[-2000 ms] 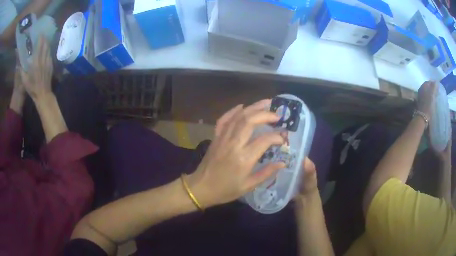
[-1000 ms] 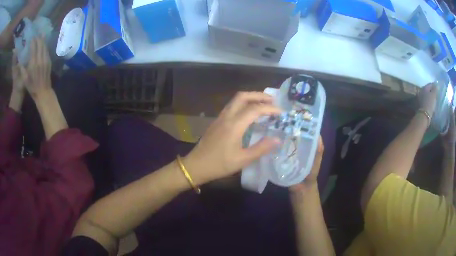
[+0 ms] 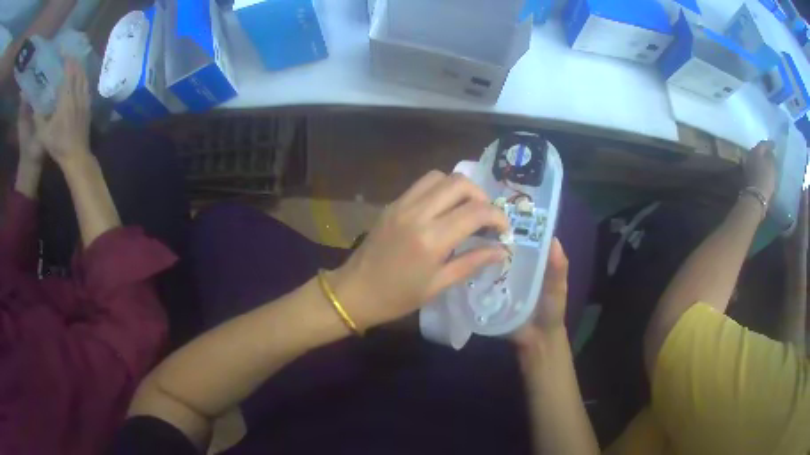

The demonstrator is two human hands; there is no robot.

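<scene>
A translucent oval housing (image 3: 531,284) is held tilted over my lap. A black fan (image 3: 520,160) sits at its far end, a circuit board (image 3: 528,227) across its middle, and a pale round fitting (image 3: 490,302) at its near end. Thin wires run from the fan and below the board. My right hand (image 3: 549,298) holds the housing from its right side and underneath, partly hidden. My left hand (image 3: 426,244) has its curled fingertips and thumb at the board's left edge; whether they pinch anything is hidden. A white piece (image 3: 444,322) shows behind the housing's left side.
Blue-white cartons stand on the white table (image 3: 586,102), with an open carton (image 3: 440,53) at its edge. A white oval part (image 3: 127,53) lies on a carton at left. A person in maroon (image 3: 80,293) sits left, another in yellow (image 3: 724,364) right, both holding pale parts.
Over two seconds the housing has moved up, and the white piece has come into view behind it. Since one second ago it has shifted slightly left, and my left fingers have curled in at the board.
</scene>
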